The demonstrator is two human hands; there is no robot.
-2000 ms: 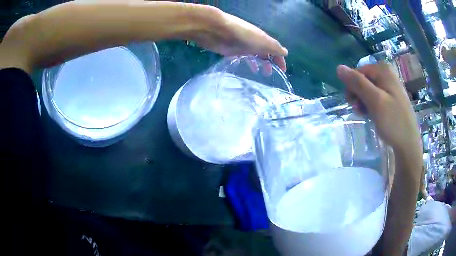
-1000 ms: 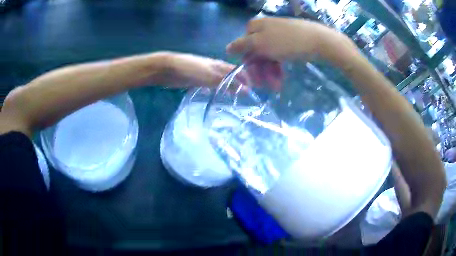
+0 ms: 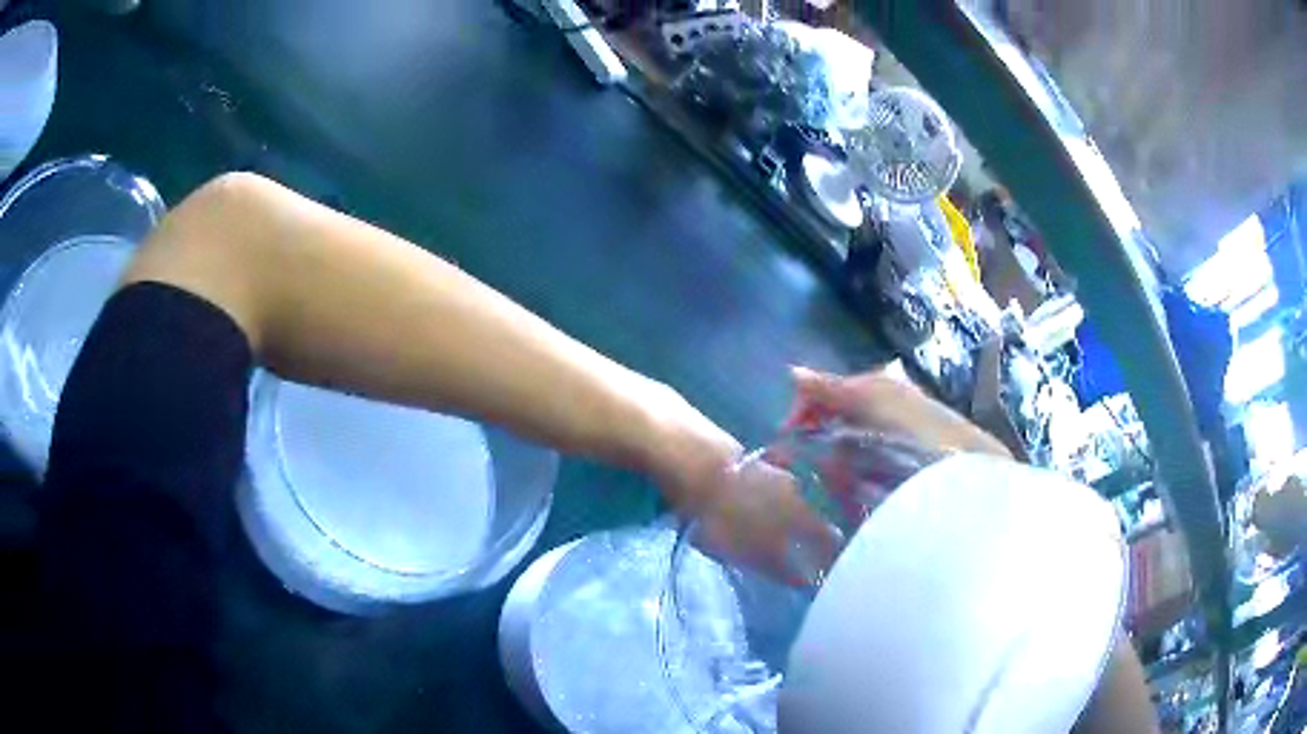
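A clear vessel with a white lower part (image 3: 953,602) is tipped steeply at the lower right, its white base raised and its clear mouth over another vessel (image 3: 624,624) on the bench. Glossy clear streaks show between the two. My right hand (image 3: 874,423) is at the tipped vessel's clear side, behind its white part, holding it; its fingers are partly hidden. My left hand (image 3: 760,516) lies across the clear rims with bent fingers; its fingertips are blurred, and I cannot tell which rim they touch.
More clear vessels with white lower parts stand to the left, one (image 3: 387,488) beside my forearm and one (image 3: 72,308) at the edge. A white bowl-like piece (image 3: 22,93) is at the upper left. Cluttered parts and a round white grille (image 3: 906,144) line the bench's far edge.
The tipped vessel's white base has swung up and its mouth points further down. My right hand has moved lower in view, behind the vessel. The view has shifted, showing more far-edge clutter.
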